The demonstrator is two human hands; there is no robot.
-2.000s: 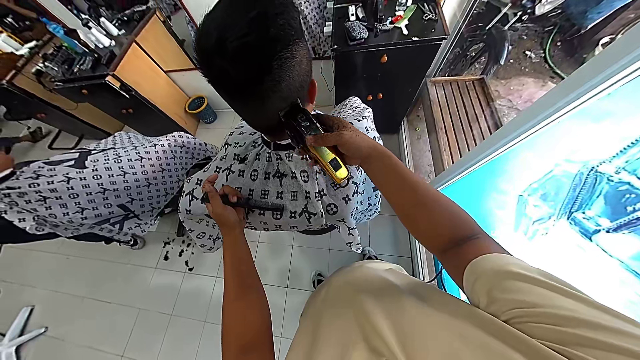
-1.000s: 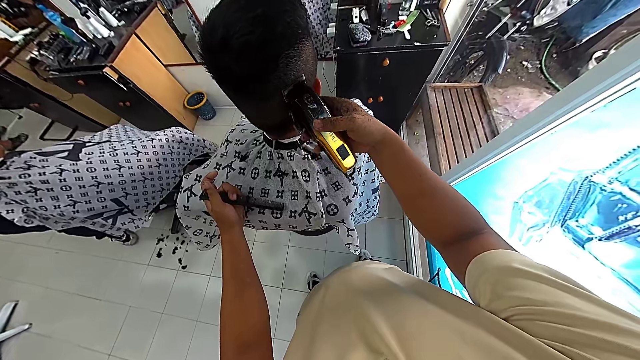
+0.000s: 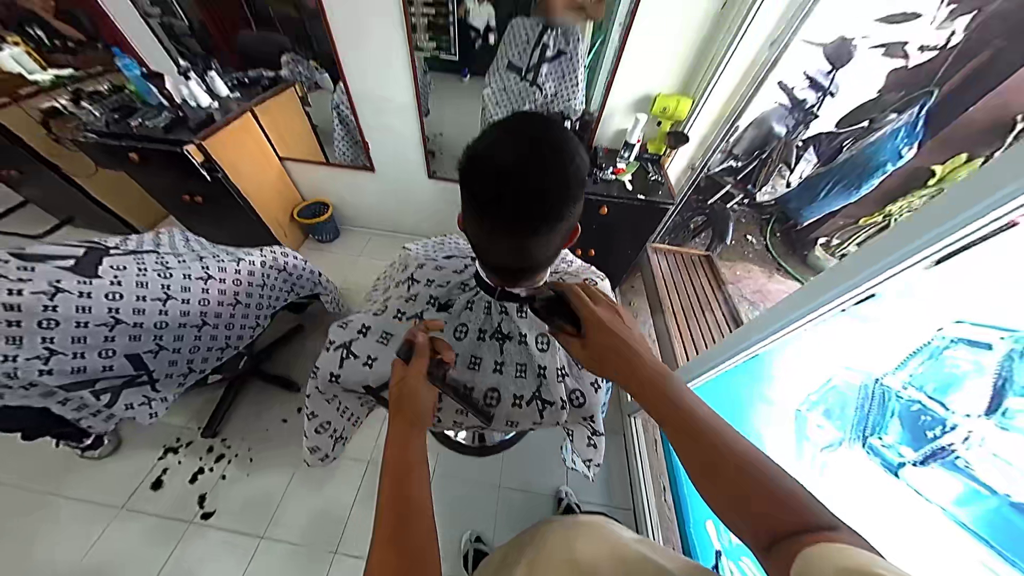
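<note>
A seated person with short dark hair (image 3: 524, 192) faces away from me, draped in a white patterned barber's cape (image 3: 496, 352) with a dark neck band. In my left hand (image 3: 420, 364) is a dark comb (image 3: 462, 398), held over the back of the cape and pointing down to the right. My right hand (image 3: 596, 328) grips the hair clippers (image 3: 558, 310) beside the right side of the neck, at the cape's collar. The fingers hide much of the clippers, and I cannot tell whether the blade touches the hair.
Another caped person (image 3: 160, 320) sits at the left. Hair clippings (image 3: 200, 476) lie on the tiled floor. A wall mirror (image 3: 456, 104), a black counter (image 3: 632, 188) with tools, a waste bin (image 3: 318, 220) and a wooden slatted bench (image 3: 694, 296) stand ahead. A glass panel (image 3: 864, 416) borders the right.
The view has tilted up, showing more mirror. My right hand and the clippers have moved from beside the head down to the collar; their yellow side no longer shows. My left hand still holds the comb.
</note>
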